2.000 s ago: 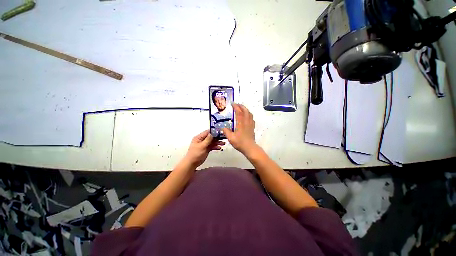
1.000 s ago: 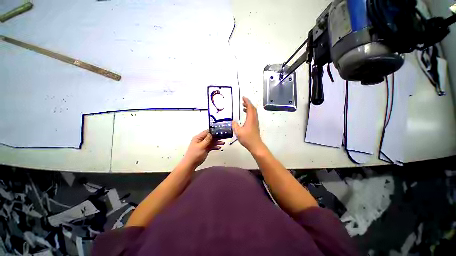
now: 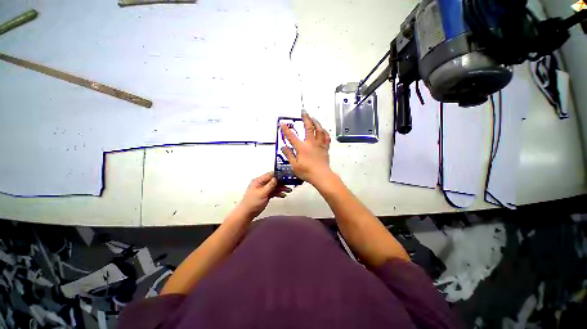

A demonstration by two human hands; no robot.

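A smartphone [image 3: 280,168] with a lit screen is upright in view at the middle, above the table's near part. My left hand [image 3: 262,191] holds it by its lower left corner and bottom edge. My right hand [image 3: 310,149] is over the phone's right side, fingers apart, with fingertips on or just above the screen. The hand covers much of the screen. Whether the right hand also bears any of the phone's weight does not show.
The fabric lay under white paper [image 3: 212,83] covers the left, with a wooden strip [image 3: 96,85] and a greenish weight [image 3: 18,22]. The blue and silver cutter [image 3: 466,74] and its base plate [image 3: 357,115] stand right, before cut bundles [image 3: 415,154]. Offcuts [image 3: 96,277] litter the floor.
My right hand moved off the phone to its right, then came back left over the screen. The phone has shifted slightly right and down in view. The screen picture changed.
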